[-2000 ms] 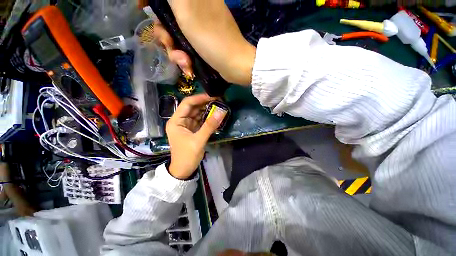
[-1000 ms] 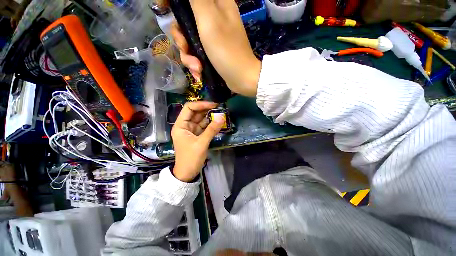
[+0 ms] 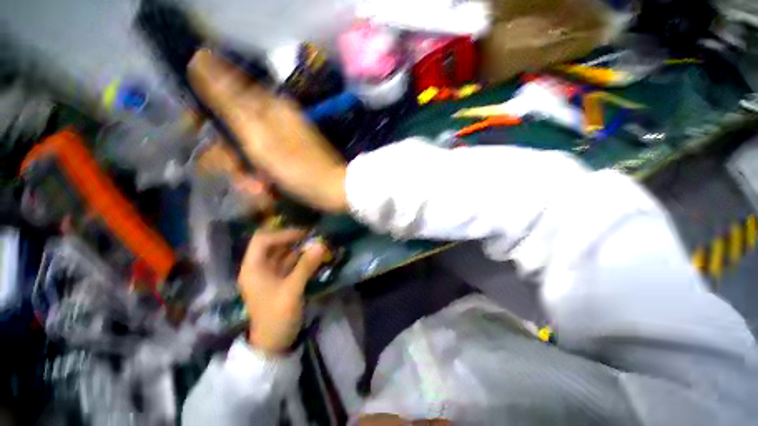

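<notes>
The frame is blurred. My left hand (image 3: 273, 279), bare, holds a small dark watch case (image 3: 327, 256) between thumb and fingers near the mat's front edge. The yellow part seen inside it earlier is too blurred to make out. My right hand (image 3: 237, 179), also bare, is bent in from above around a long thick black tool (image 3: 220, 125). The tool slants from upper left down towards the case and partly hides this hand. Its tip and any contact with the case cannot be made out.
An orange multimeter (image 3: 108, 208) and tangled white cables (image 3: 79, 299) are at left. Orange-handled nippers (image 3: 490, 125), a white bottle (image 3: 544, 101) and a red container (image 3: 445, 62) stand on or behind the green mat (image 3: 681, 104). Yellow-black floor tape (image 3: 727, 245) is at right.
The view has shifted and blurred; the bench things at right appear lower and further left. My left hand still holds the case. The black tool slants more to the upper left.
</notes>
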